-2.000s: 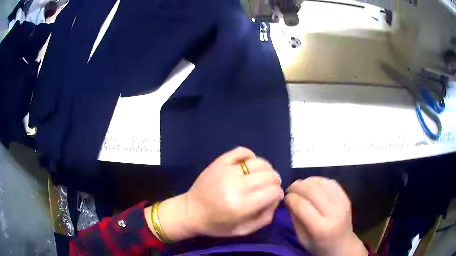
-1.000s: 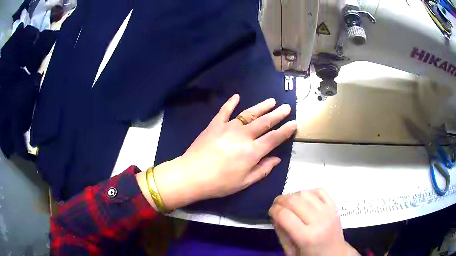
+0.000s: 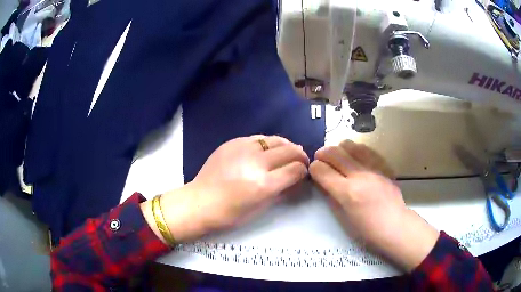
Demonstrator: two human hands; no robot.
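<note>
A navy cut panel (image 3: 251,102) lies under the presser foot (image 3: 316,111), its right edge running down from the foot. My left hand (image 3: 251,177) has its fingers closed on the near end of the panel. My right hand (image 3: 357,188) pinches the panel's near right corner, its fingertips touching or nearly touching those of my left hand. The pinched cloth is mostly hidden by my fingers.
More navy cloth (image 3: 97,131) spreads at the left. The white sewing machine head (image 3: 428,51) stands at the upper right, with a tension dial (image 3: 403,64). Blue-handled scissors (image 3: 498,205) lie on the right. Ruler marks (image 3: 274,258) follow the table's front edge.
The panel has moved away from me under the foot, and its near end now lies higher on the table. My left hand has gone from flat to gripping; my right hand has moved up beside it.
</note>
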